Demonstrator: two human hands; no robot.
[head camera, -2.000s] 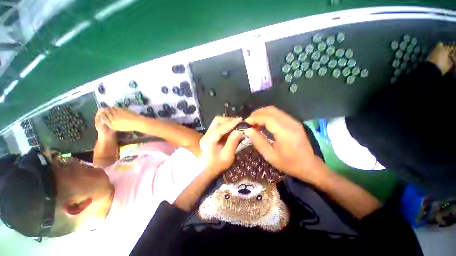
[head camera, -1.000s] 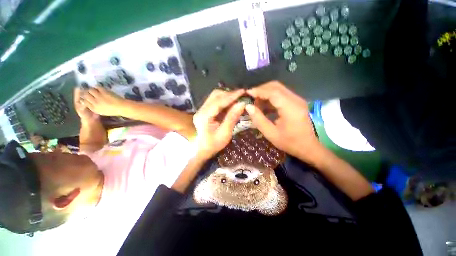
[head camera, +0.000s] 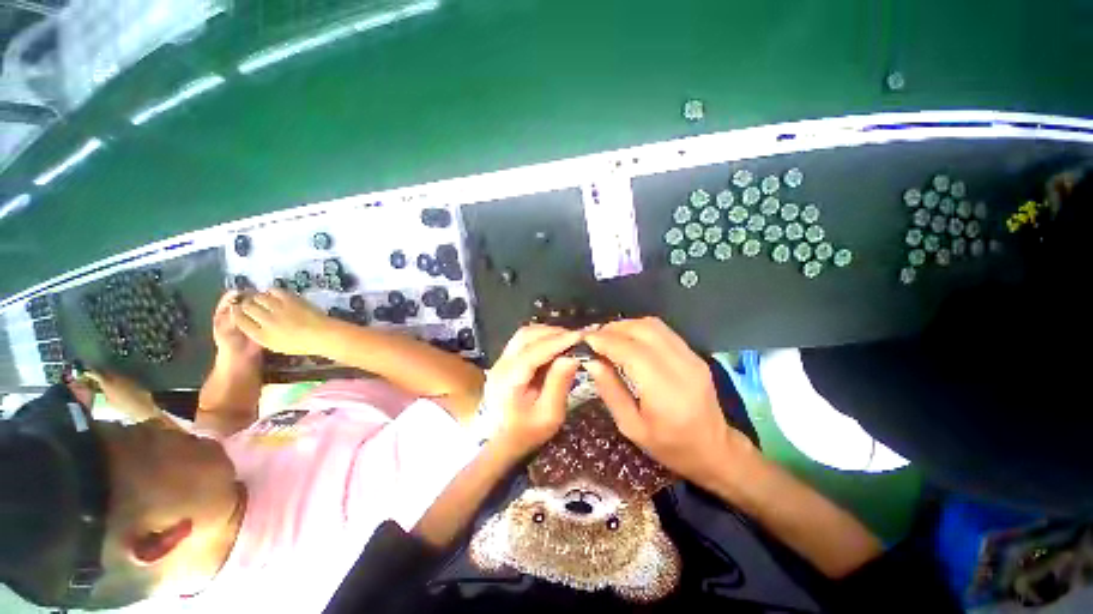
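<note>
My left hand (head camera: 531, 390) and my right hand (head camera: 663, 390) meet in front of my chest at the bench edge. Their fingertips and thumbs are closed together on a small dark round part (head camera: 584, 351), mostly hidden by the fingers. Small dark fittings (head camera: 545, 308) lie loose on the bench edge just beyond my hands. Matching round subassemblies (head camera: 752, 223) with pale green faces lie in a cluster to the right on the dark bench strip.
A neighbour in a pink shirt (head camera: 348, 434) works at left by a divided white tray (head camera: 381, 240). A white strip (head camera: 613, 228) stands on the bench. Another round cluster (head camera: 944, 226) and yellow parts (head camera: 1024, 216) lie right, beside a dark-clothed person (head camera: 959, 360). Two discs (head camera: 694, 109) are on the green belt.
The view has tilted upward, showing more belt, where discs now show. The dark-clothed person at right has shifted, uncovering the second cluster. My hands stay together on the part.
</note>
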